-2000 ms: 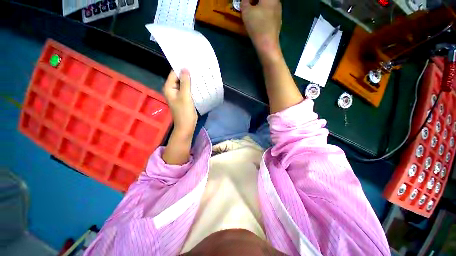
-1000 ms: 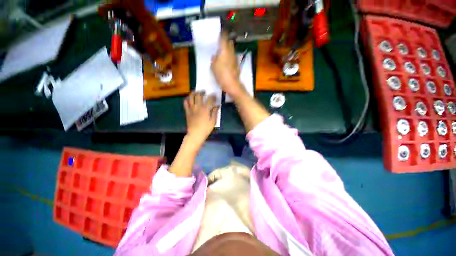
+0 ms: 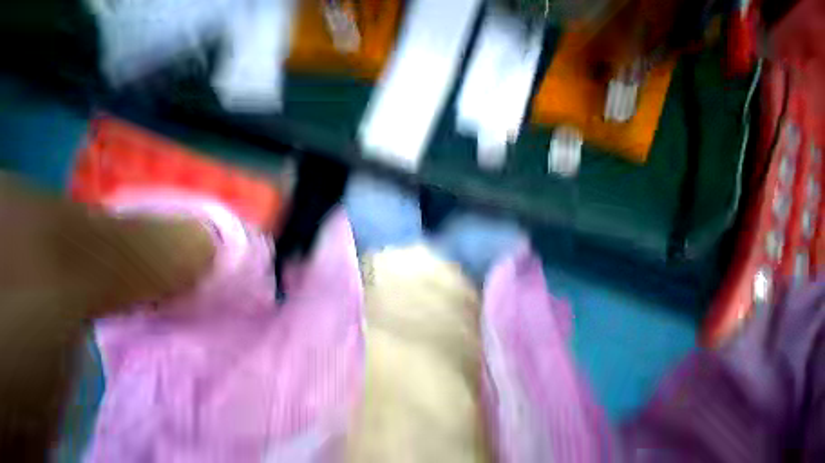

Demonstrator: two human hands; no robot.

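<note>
The view is strongly blurred. A bare forearm comes out of the left pink sleeve and runs to the left edge. A large blurred skin-toned shape, which seems to be my left hand [image 3: 41, 307], is close to the camera; its fingers and anything held cannot be made out. My right hand is not in view; only a purple-looking sleeve shows at lower right. A long white record strip [image 3: 418, 86] lies on the bench at its front edge. A silver-white round module [image 3: 565, 151] lies near the right fixture [image 3: 647, 108], which has another bright module at its front.
A small paper slip [image 3: 500, 77] lies between strip and right fixture. The left fixture [image 3: 366, 45] stands at the top. Loose papers [image 3: 154, 36] lie at upper left. A red-orange tray [image 3: 136, 158] is partly behind my left sleeve. A tray [image 3: 755, 262] of silver-white modules is at right.
Both hands have left the strip. The left arm has risen towards the camera at the left edge, and the right hand has gone out of view. The camera view has shifted and blurred.
</note>
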